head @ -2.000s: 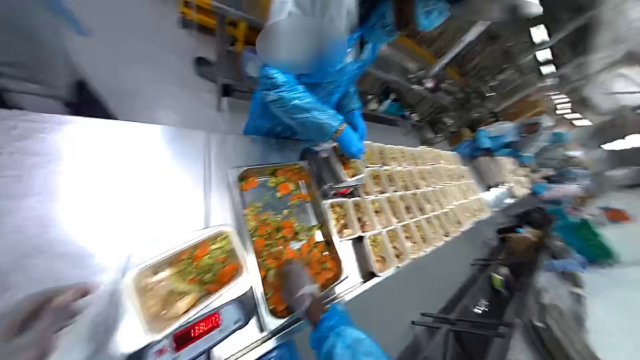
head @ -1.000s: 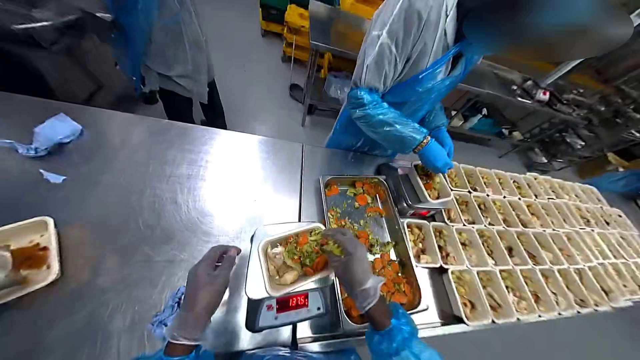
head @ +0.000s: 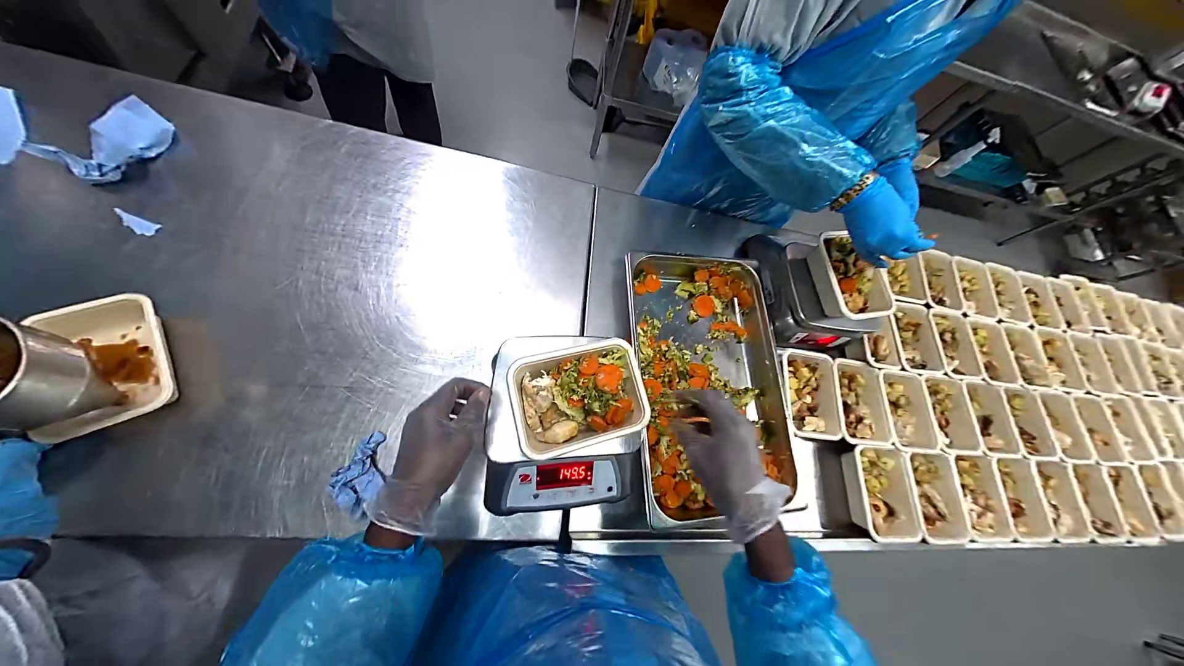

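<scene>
A pale food tray [head: 578, 398] with chicken pieces, sliced carrots and broccoli rests on an Ohaus digital scale [head: 555, 481] whose red display is lit. My left hand [head: 433, 451], in a clear glove, is just left of the scale, fingers bent and holding nothing visible. My right hand [head: 726, 453], also gloved, is over the steel pan [head: 782, 407] of carrots and broccoli to the right of the scale. Its fingertips are at the vegetables, with an orange piece showing by them; whether they grip it I cannot tell.
Rows of filled trays [head: 985, 416] cover the right side. Across the table, a co-worker's blue-gloved hands [head: 883, 222] are over a tray [head: 860, 301] on a second scale [head: 795, 305]. At left are another tray [head: 153, 324] with a metal container [head: 60, 375], and crumpled blue paper [head: 359, 474].
My right hand has moved from above the tray on my scale to the vegetable pan. The scale's reading is higher than a second ago.
</scene>
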